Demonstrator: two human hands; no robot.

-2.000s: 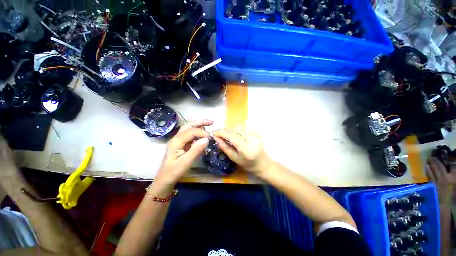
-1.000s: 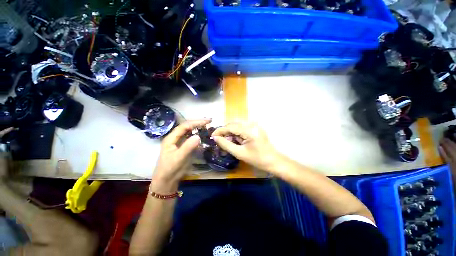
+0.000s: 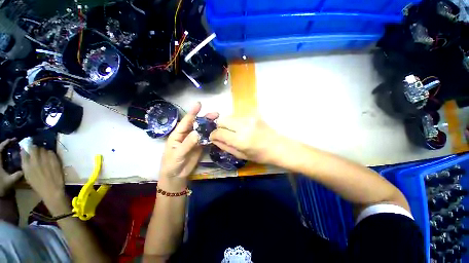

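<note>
My left hand [image 3: 180,149] and my right hand [image 3: 247,137] meet over the bench's front edge. Between their fingertips they hold a small dark and silver module [image 3: 204,129], tilted. A black round housing [image 3: 226,158] sits on the bench just below it, partly hidden by my right hand. Another black round housing with a silver inside [image 3: 162,119] stands to the left of my left hand, not touched.
Stacked blue trays [image 3: 308,25] stand at the back. Black housings with wires lie at the back left and at the right [image 3: 415,91]. A yellow air blow gun [image 3: 91,192] hangs at the front edge. Another person's hands [image 3: 43,164] work at far left. Blue trays [image 3: 419,200] are low right.
The module is now lifted up between my fingertips, above the housing. The neighbour's hands have come onto the bench at the left. The view has shifted, so the back trays sit higher.
</note>
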